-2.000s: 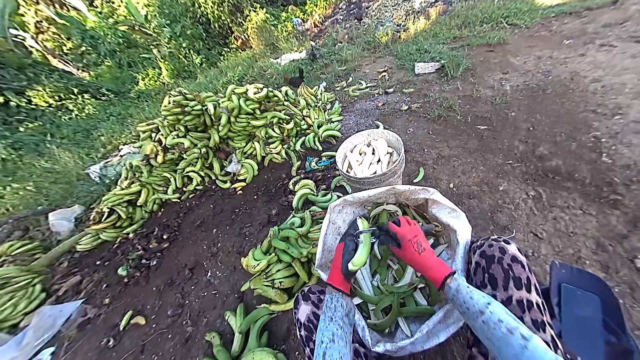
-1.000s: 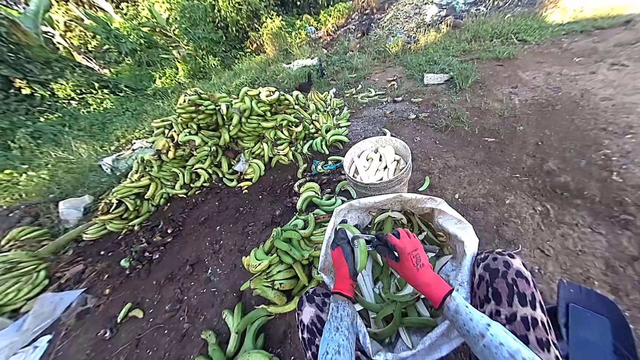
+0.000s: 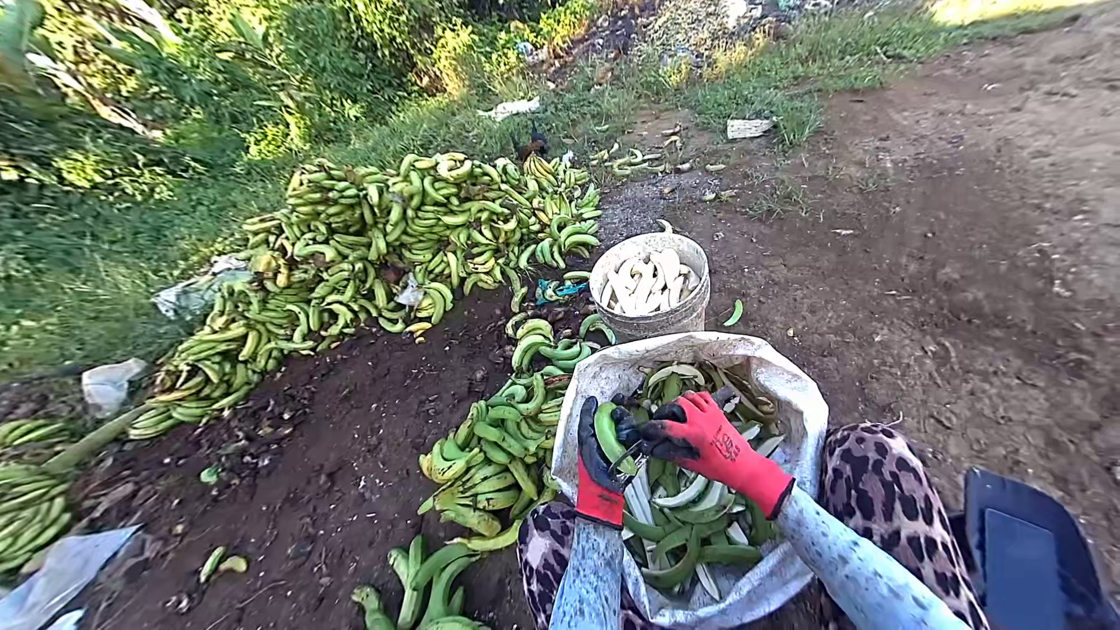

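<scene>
My left hand (image 3: 601,464), in a red and black glove, grips a green plantain (image 3: 611,435) above an open white sack (image 3: 792,385). My right hand (image 3: 709,442), gloved alike, has its fingers closed at the plantain's lower end around a small tool, which is mostly hidden, perhaps a knife. Green peels (image 3: 691,534) lie in the sack between my knees. Just beyond the sack's rim stands a bucket (image 3: 656,325) with peeled pale plantains (image 3: 649,282) in it.
A large heap of green plantains (image 3: 420,227) lies at the upper left, with a smaller pile (image 3: 499,446) left of the sack and a bunch (image 3: 424,586) below. Plastic sheets (image 3: 66,573) lie on the soil. A dark blue object (image 3: 1024,551) is beside my right knee.
The plantain in my left hand has gone from tilted across the sack to more upright at its left side. Both hands stay close together over the sack.
</scene>
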